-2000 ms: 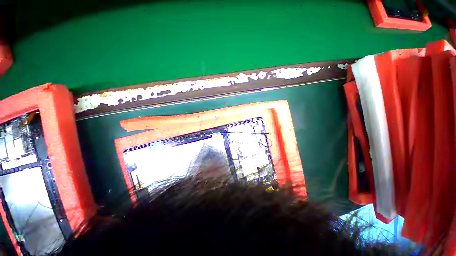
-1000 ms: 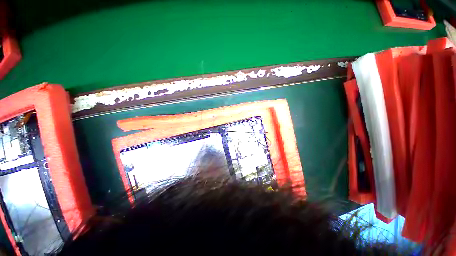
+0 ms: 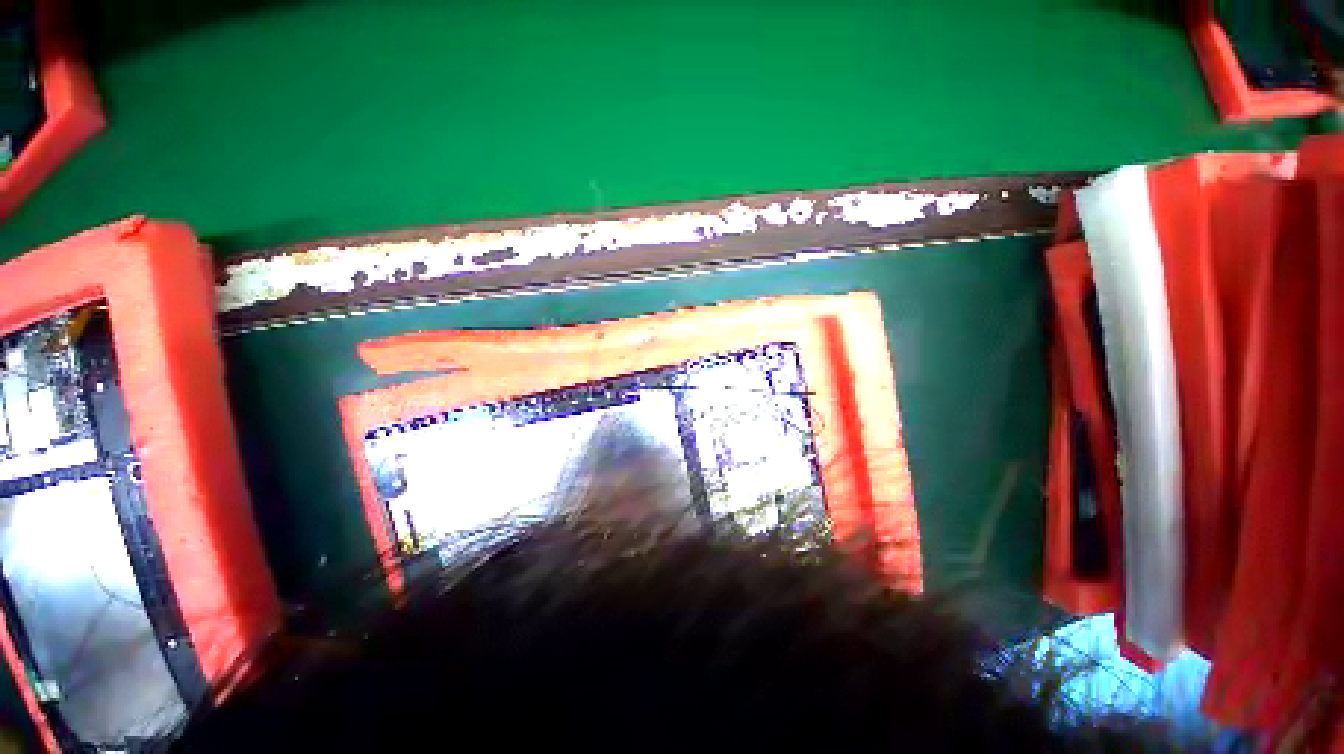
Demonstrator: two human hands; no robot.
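Observation:
An orange-red foam tray (image 3: 862,427) lies on the dark-green bench in front of me. It holds an opened unit with a large silvery battery (image 3: 509,464) and a mainboard (image 3: 749,449) with small silver blocks at its right end. The near part is hidden behind dark hair. A strip of the tray's far edge is split off at its left end. A second foam tray (image 3: 192,442) with an opened unit stands at the left, cut off by the picture's edge. Neither of my hands shows.
A stack of red foam trays (image 3: 1216,427) with one white layer (image 3: 1142,413) stands at the right. A chipped metal rail (image 3: 590,246) divides the bench from the green conveyor belt (image 3: 590,111). Trays lie on the belt at the upper left (image 3: 67,111) and upper right (image 3: 1226,74).
The tray at the belt's upper left has come further into view. The upper-right tray has shifted right. The view has shifted slightly, so the stack sits a little further right.

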